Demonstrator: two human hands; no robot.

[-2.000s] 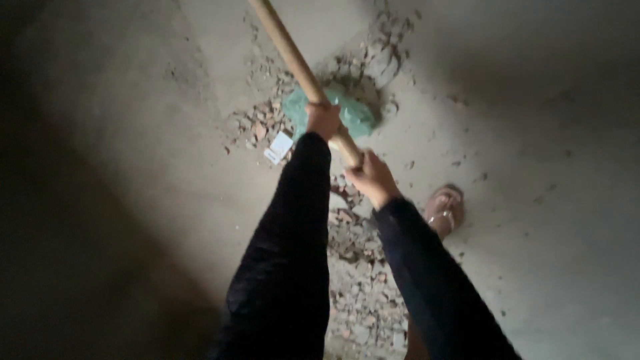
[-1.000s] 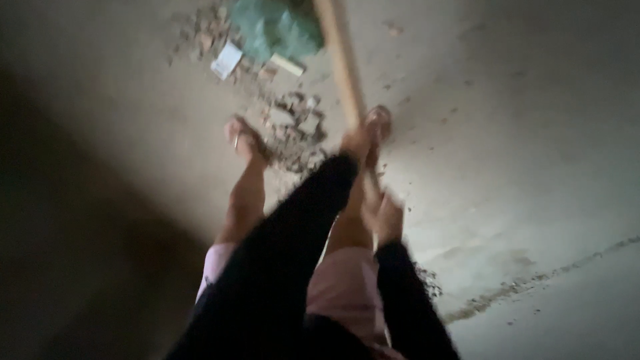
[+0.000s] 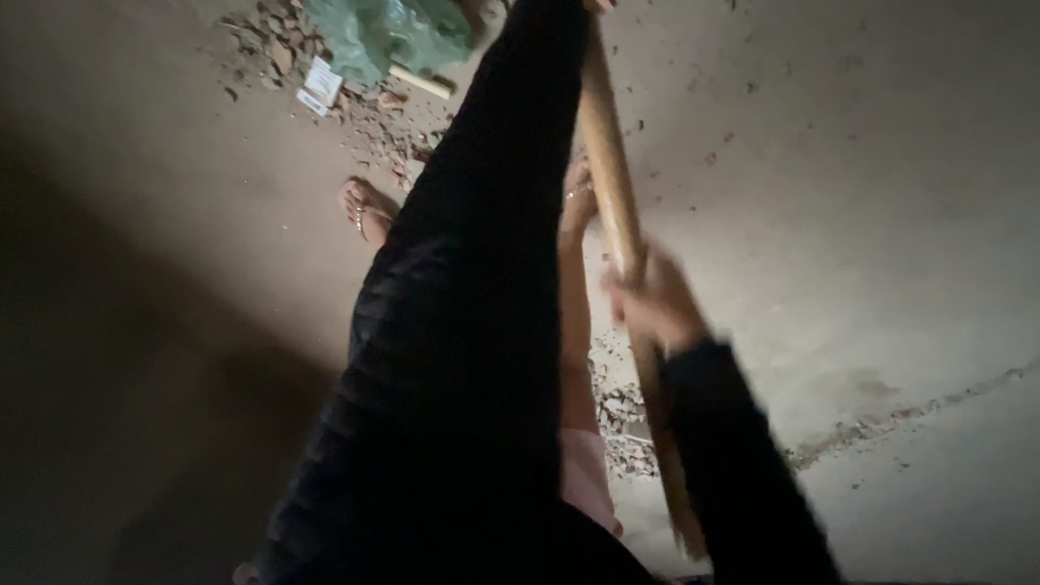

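Note:
A long wooden handle [image 3: 608, 154] slants from the top edge down past my right forearm, its far end out of view. My right hand [image 3: 660, 296], blurred, is closed around its middle. My left arm, in a black sleeve, reaches up across the view. Just a sliver of my left hand [image 3: 600, 5] shows at the top edge, against the handle; most of its fingers are hidden.
Broken rubble [image 3: 280, 53] lies by a crumpled green plastic bag [image 3: 390, 36], a white printed packet [image 3: 321, 85] and a pale strip [image 3: 421, 81]. My sandalled feet [image 3: 366, 207] are below. More rubble [image 3: 626, 431] lies behind, near a floor crack [image 3: 918, 414].
My left hand has moved up to the top edge, farther from my right hand along the handle. The handle's lower end now shows beside my right forearm. The view has shifted.

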